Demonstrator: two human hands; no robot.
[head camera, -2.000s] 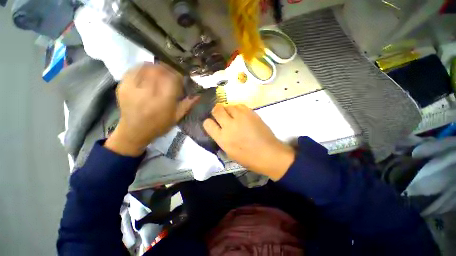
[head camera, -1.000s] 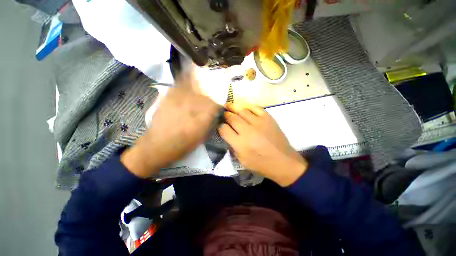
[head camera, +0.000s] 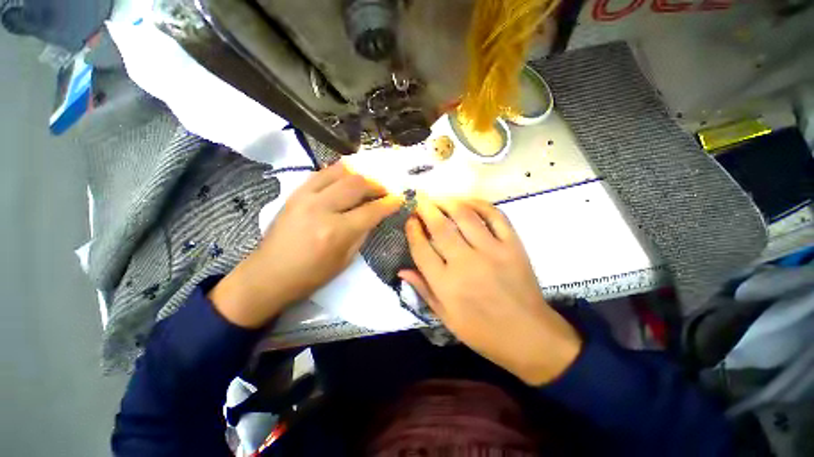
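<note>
My left hand (head camera: 312, 236) and my right hand (head camera: 482, 277) are close together just in front of the needle area. Their fingertips press on a small dark grey fabric piece (head camera: 388, 250) and pinch its edge. White fabric (head camera: 344, 299) lies under and beside my left hand. More white fabric (head camera: 205, 98) runs up to the left of the machine head. Grey garment fabric with small dark motifs (head camera: 192, 214) is bunched to the left. The sewing machine's presser foot area (head camera: 397, 125) is above my fingertips; the needle is lost in the lamp glare.
White-rimmed scissors (head camera: 500, 143) lie right of the needle, partly behind hanging yellow threads (head camera: 500, 67). A loose grey panel (head camera: 652, 170) lies farther right. Beyond it are a yellow packet (head camera: 734, 135) and a dark flat object (head camera: 772, 174). A ruler strip (head camera: 607, 285) edges the table front.
My left hand has come down from the left and settled beside my right. The small grey piece now lies flatter and shows more clearly between them. The view has shifted slightly.
</note>
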